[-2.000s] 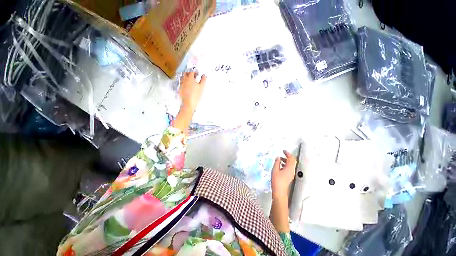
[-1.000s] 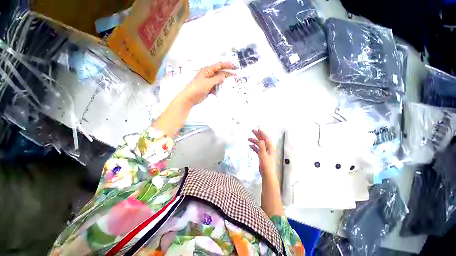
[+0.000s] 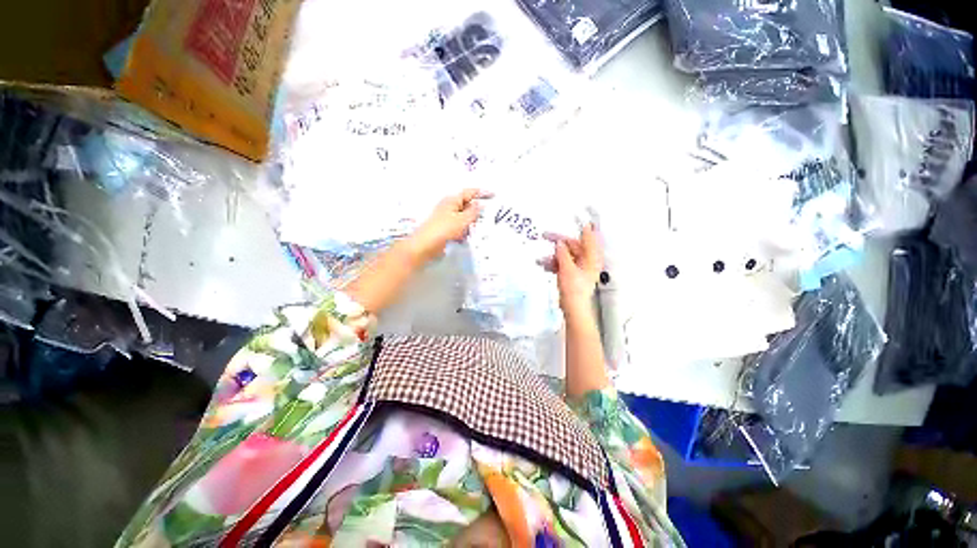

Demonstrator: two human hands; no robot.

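My left hand [image 3: 454,221] is at the middle of the table, its fingertips together on the edge of a clear bag with black lettering [image 3: 515,223]. My right hand [image 3: 579,260] is at the bag's other side, its fingers partly apart; glare hides whether they grip it. More whitish printed bags [image 3: 375,134] lie flat beyond my left hand. A folded cream jacket [image 3: 696,305] with dark round buttons lies just right of my right hand. Small bluish clear packets [image 3: 509,305] lie below the lettered bag.
An orange-brown carton [image 3: 209,80] stands at upper left. Bagged dark garments lie at the top right [image 3: 755,37] and lower right [image 3: 814,369]. A bagged light garment [image 3: 204,241] and white strips [image 3: 118,284] are at left. A blue bin [image 3: 664,426] is below the table edge.
My left hand has moved down towards my right hand from the printed bags. My right hand has come up beside the lettering, which now shows between both hands. The view has shifted.
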